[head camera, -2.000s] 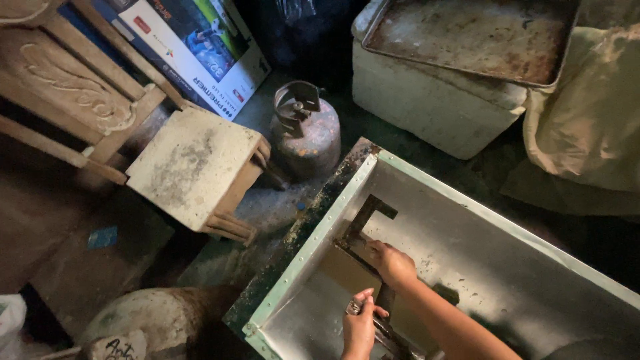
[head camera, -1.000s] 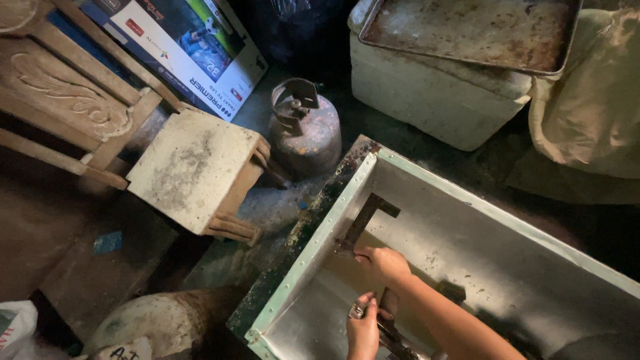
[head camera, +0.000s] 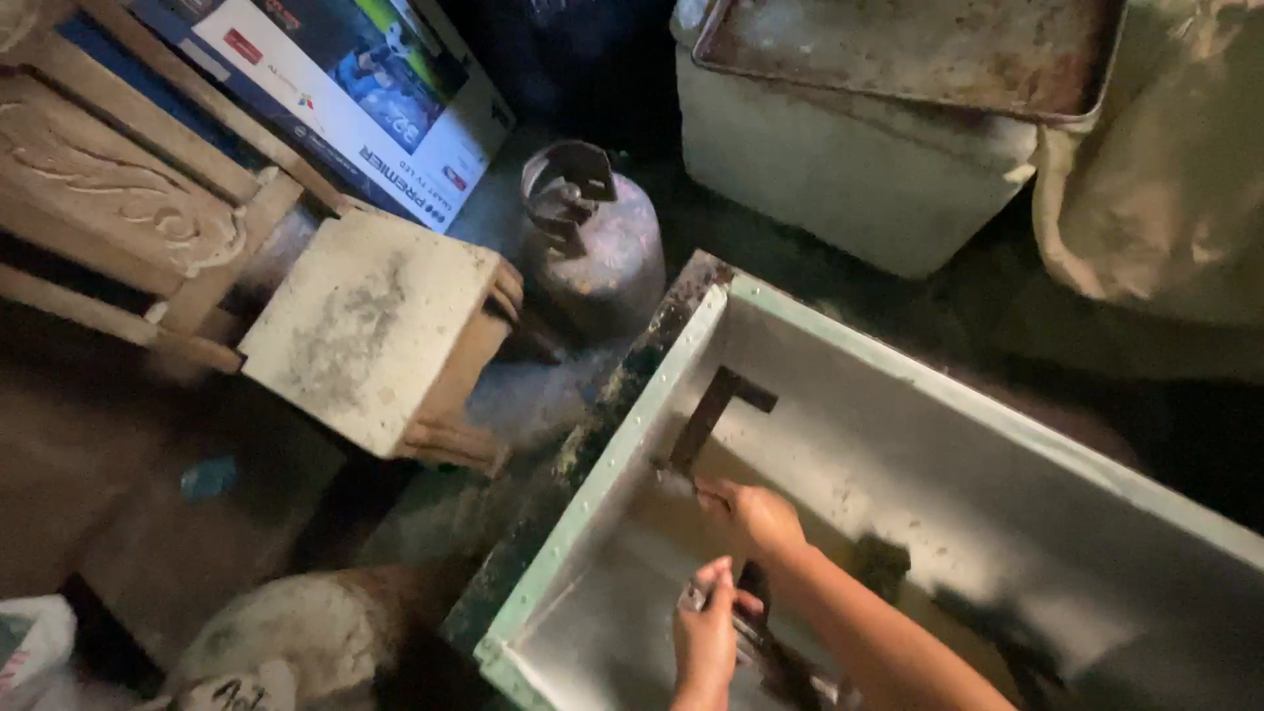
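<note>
A dark, L-shaped metal bar (head camera: 706, 420) lies inside a sheet-metal trough (head camera: 879, 395) with a pale green riveted rim. My right hand (head camera: 755, 518) reaches in from the lower right, its fingertips pinched at the bar's lower end. Below it, my left hand (head camera: 706, 622) has its fingers closed around a small shiny metal part (head camera: 696, 595), whose exact kind I cannot tell. Beside that hand, a longer metal piece (head camera: 780, 667) runs toward the bottom edge, partly hidden by the hands. Whether it joins the bar is unclear.
Left of the trough are a carved wooden chair (head camera: 370, 326) and a rusty gas cylinder (head camera: 602, 247). Behind stand a television carton (head camera: 395, 118) and a pale foam box (head camera: 829, 168) with a stained metal tray (head camera: 908, 49) on top. A rounded, dirty container (head camera: 286, 642) sits lower left.
The fingers of my right hand have shifted slightly and now pinch at the bar's lower end. My left hand stays in nearly the same place, fingers still closed.
</note>
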